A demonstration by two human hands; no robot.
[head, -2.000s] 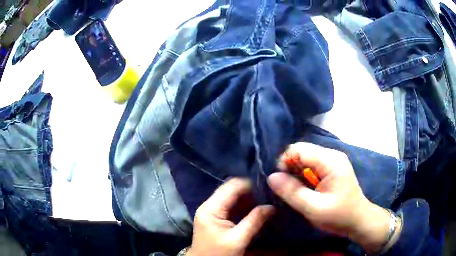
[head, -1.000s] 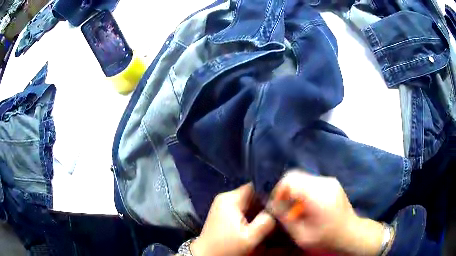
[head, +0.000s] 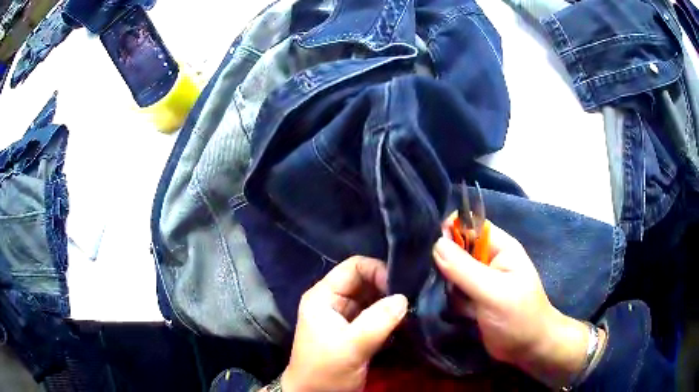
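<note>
A dark blue denim jacket lies in front of me, its pale grey-blue inside showing at the left. A raised seam runs down its middle. My left hand pinches the lower part of this seam between thumb and fingers. My right hand is just right of it and holds the orange-handled thread snips, blades pointing up and apart. The right thumb and fingers are also at the fabric beside the seam. Loose thread ends are too small to make out.
A lit smartphone leans on a yellow roll at the upper left. Other denim pieces lie at the left and right of the white table. A thin pale stick lies at the left.
My right hand has moved up and right from the seam, and the snips' blades now show clearly. My left hand keeps its pinch low on the seam. The whole view has shifted slightly.
</note>
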